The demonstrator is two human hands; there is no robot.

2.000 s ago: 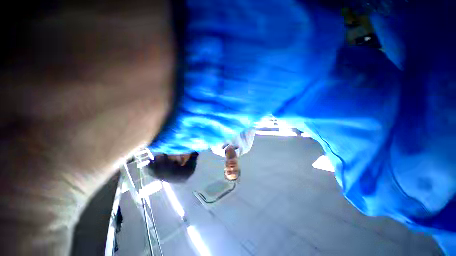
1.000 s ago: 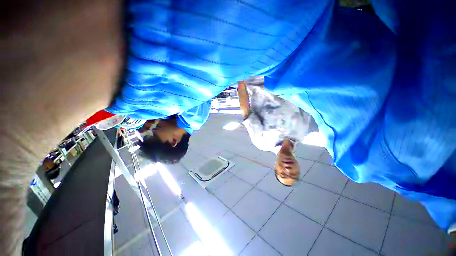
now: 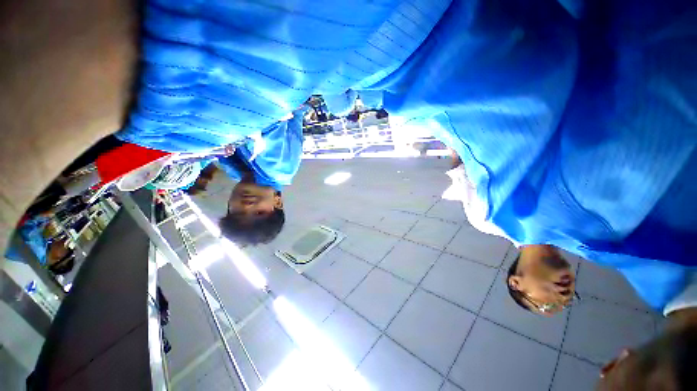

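Observation:
The view is upside down, with the ceiling low in the picture. A large blurred area of bare skin [image 3: 61, 84], a hand or forearm, fills the upper left, very close to the camera. It meets a striped blue smock sleeve [image 3: 252, 69] that runs across the top. More blue smock [image 3: 520, 114] fills the upper right. I cannot tell whether the skin is my left or right hand. No fingers and no held work piece can be made out.
A red bin-like shape [image 3: 130, 162] is at left. A person in blue [image 3: 256, 206] is left of centre, another person's head [image 3: 544, 279] is at right, and part of a head [image 3: 653, 366] is at the lower right corner. Overhead frame rails [image 3: 195, 290] and strip lights run through lower left.
The skin and sleeve cover less of the left side. The red shape shows more. The person seen at centre now appears farther right, and another head has entered at lower right.

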